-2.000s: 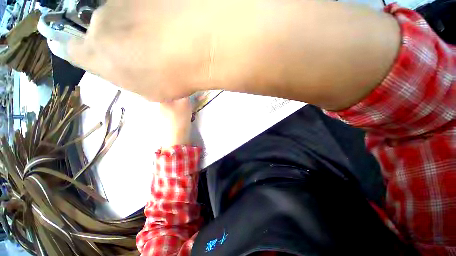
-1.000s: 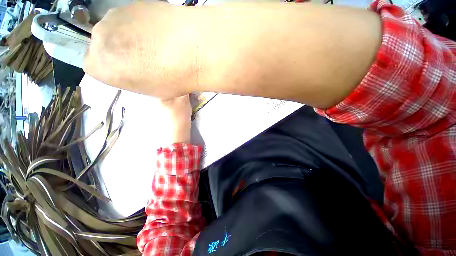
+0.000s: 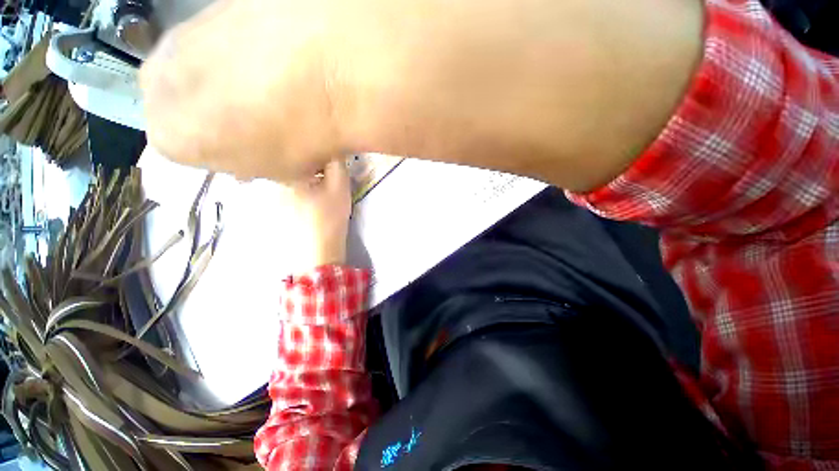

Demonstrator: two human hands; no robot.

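Observation:
My right hand (image 3: pixel 239 92) is large and close to the camera across the top; its back and wrist show, and its fingers are hidden or out of view. It covers most of the sewing machine. My left hand (image 3: pixel 329 198) lies on the white table below it, overexposed, with its fingers hidden behind the right hand. A thin brown strap (image 3: pixel 375 182) slants out just right of the left hand. What either hand holds cannot be seen.
A large tied bundle of brown straps (image 3: pixel 101 368) lies at left, with loose ends on the white table (image 3: pixel 230 322). A second bundle (image 3: pixel 46 106) is at upper left. A white curved machine part (image 3: pixel 101 87) is beside the right hand. A black apron (image 3: pixel 515 368) covers my lap.
The right hand and forearm first shift slightly down, then back up and a little left, looking larger now. A small shiny spot now shows by the left hand. The left arm stays nearly still.

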